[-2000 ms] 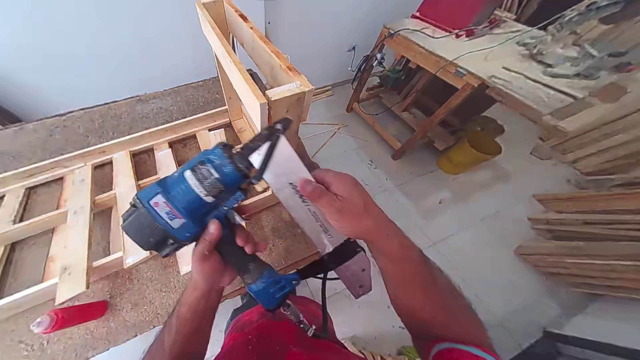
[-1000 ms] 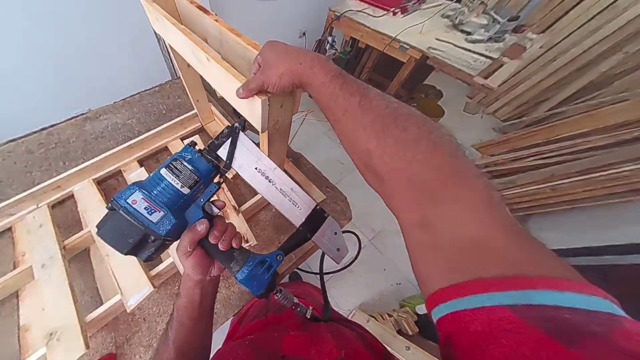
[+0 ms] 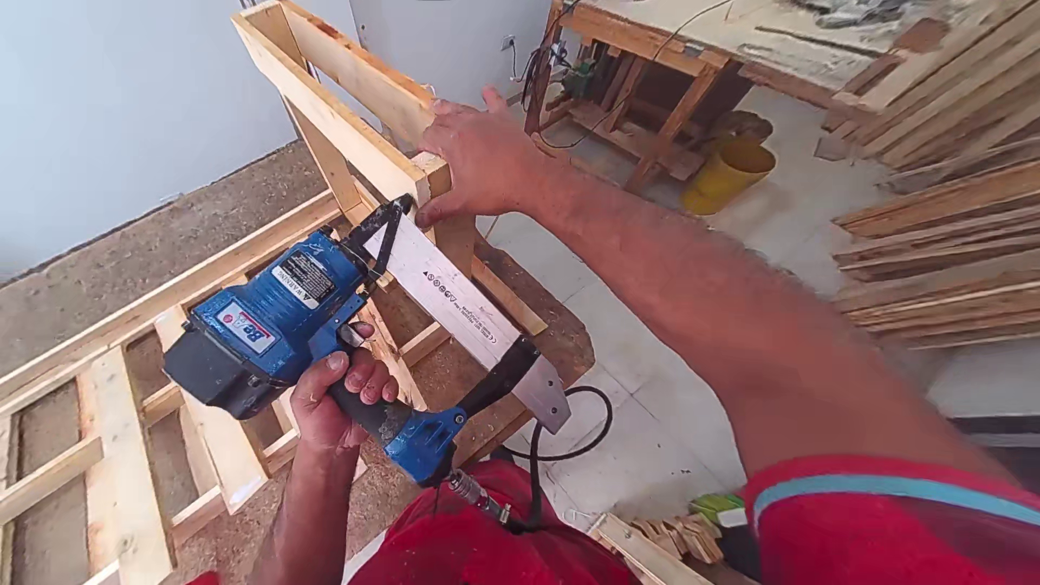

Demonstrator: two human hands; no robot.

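Note:
My left hand [image 3: 337,390] is wrapped around the black grip of a blue pneumatic nail gun [image 3: 272,305], with a finger at its trigger. The gun's nose touches or nearly touches the end of an upright pine frame [image 3: 341,114]. My right hand [image 3: 479,158] grips that frame's near corner, fingers over the top and thumb at the near face. A silver magazine [image 3: 455,296] slants down to the right from the nose. An air hose [image 3: 535,479] joins the gun's handle end at a metal coupling. Below lies a slatted wooden frame [image 3: 122,439].
The slatted frame rests on a rough brown work surface [image 3: 268,171]. A wooden workbench [image 3: 634,41] with a cable across it stands at the back right. A yellow bucket [image 3: 727,175] is on the tiled floor beside it. Stacked wood strips [image 3: 942,260] fill the right side.
My right hand has gone from the nail gun's magazine to the upright frame's corner, where its fingers have since shifted. The gun's nose has come up against or close to that corner.

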